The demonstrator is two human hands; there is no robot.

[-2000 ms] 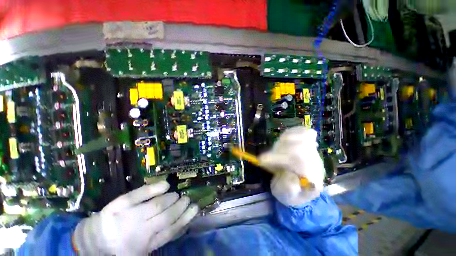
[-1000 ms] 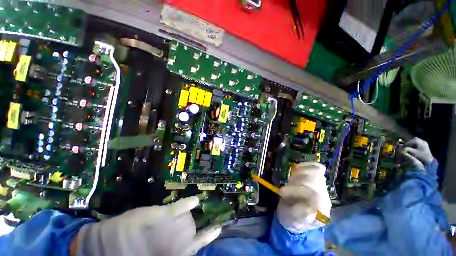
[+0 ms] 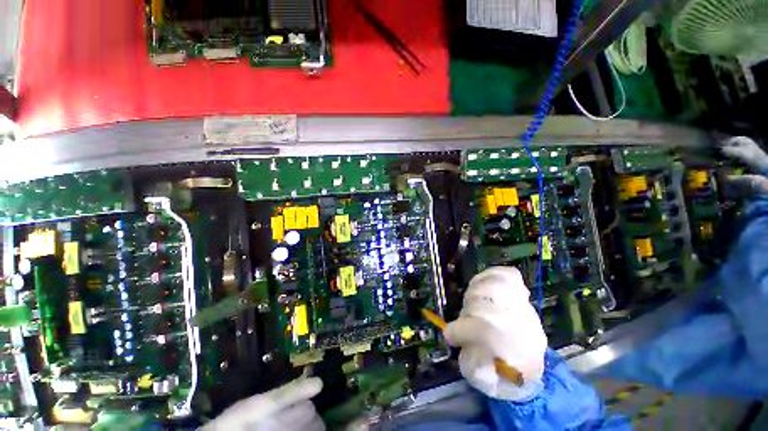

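A green circuit board [image 3: 324, 278] crowded with parts lies in a black pallet in front of me. It has yellow block capacitors [image 3: 295, 217] at its upper left and a white strip [image 3: 435, 252] down its right side. My right hand [image 3: 503, 332], white-gloved, is closed around a yellow stick [image 3: 434, 318]. The stick's tip is at the board's lower right; I cannot tell if it touches. My left hand [image 3: 274, 410], white-gloved, is at the board's near edge, cut off by the bottom of the picture, index finger extended. It holds nothing visible.
More boards lie in pallets at left [image 3: 109, 295] and right [image 3: 547, 227]. A metal rail [image 3: 379, 135] runs behind them. Beyond are a red mat [image 3: 101, 93], a board assembly [image 3: 236, 34] and dark tweezers [image 3: 392, 38]. A blue coiled cord [image 3: 552, 88] crosses. A person's blue sleeve [image 3: 741, 311] is at right.
The view has shifted and levelled, showing more of the red mat. My left hand sits lower in the picture and is more cut off. The right hand still holds the stick near the board's lower right.
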